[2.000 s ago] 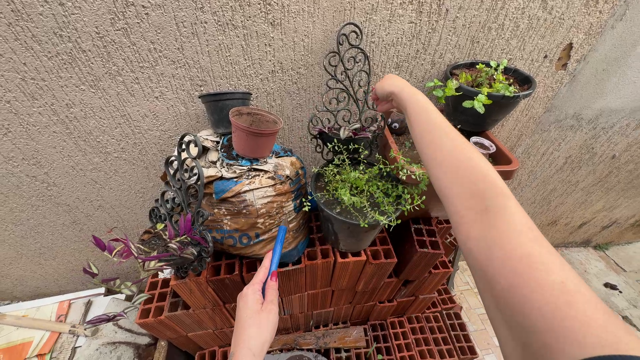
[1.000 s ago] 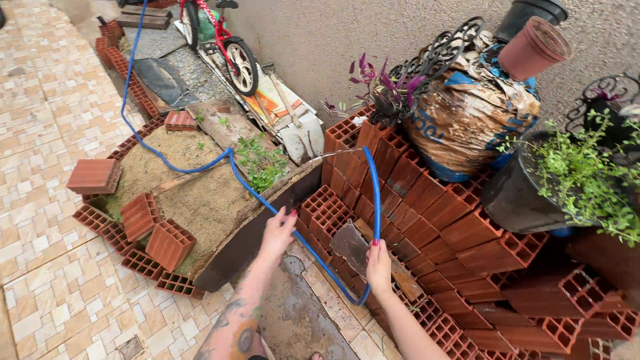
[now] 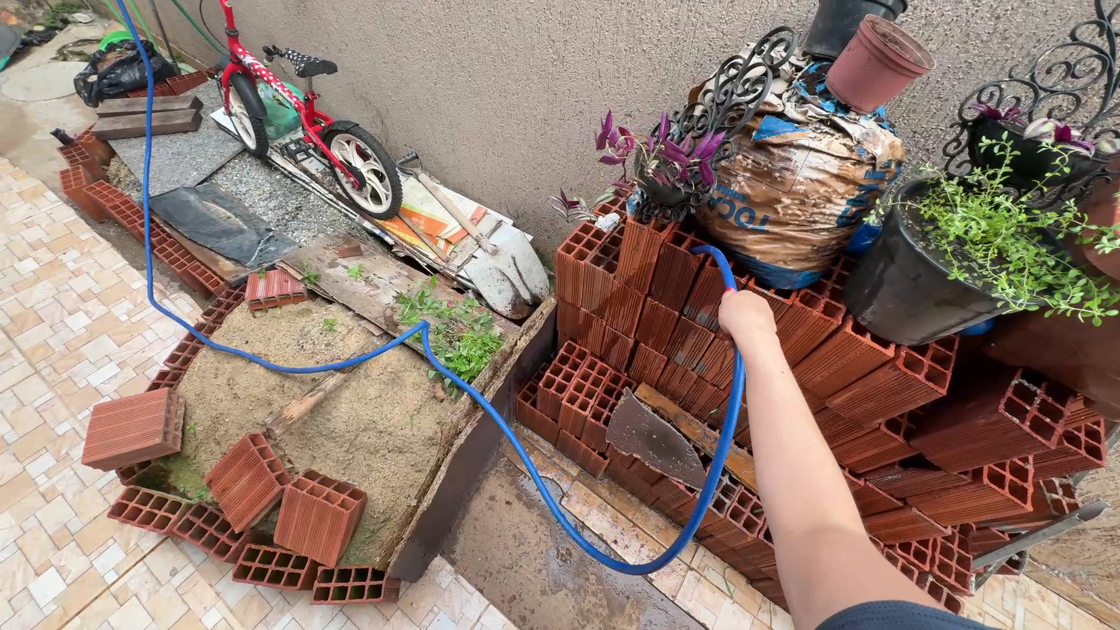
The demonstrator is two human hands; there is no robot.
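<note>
My right hand (image 3: 746, 317) is closed around a blue garden hose (image 3: 632, 564) near its end, in front of the stacked hollow clay bricks (image 3: 674, 302). The hose end points left, close to a hanging pot with a purple-leaved plant (image 3: 669, 166). From my hand the hose loops down, then runs left across the sand heap (image 3: 306, 363) and away to the upper left. Right of my hand stand a worn plastic sack (image 3: 796, 188) and a black pot (image 3: 919, 262) with a leafy green plant. My left hand is out of view.
A red bicycle (image 3: 306, 114) leans by the textured wall, with a dirty shovel (image 3: 499, 262) near it. Loose hollow bricks (image 3: 319, 516) edge the sand. A brown board (image 3: 455, 472) borders its right side. Bricks jut out at the lower right.
My left hand, near the hose a second ago, has left the view. My right hand has raised the hose end toward the purple plant. The view has swung left since two seconds ago.
</note>
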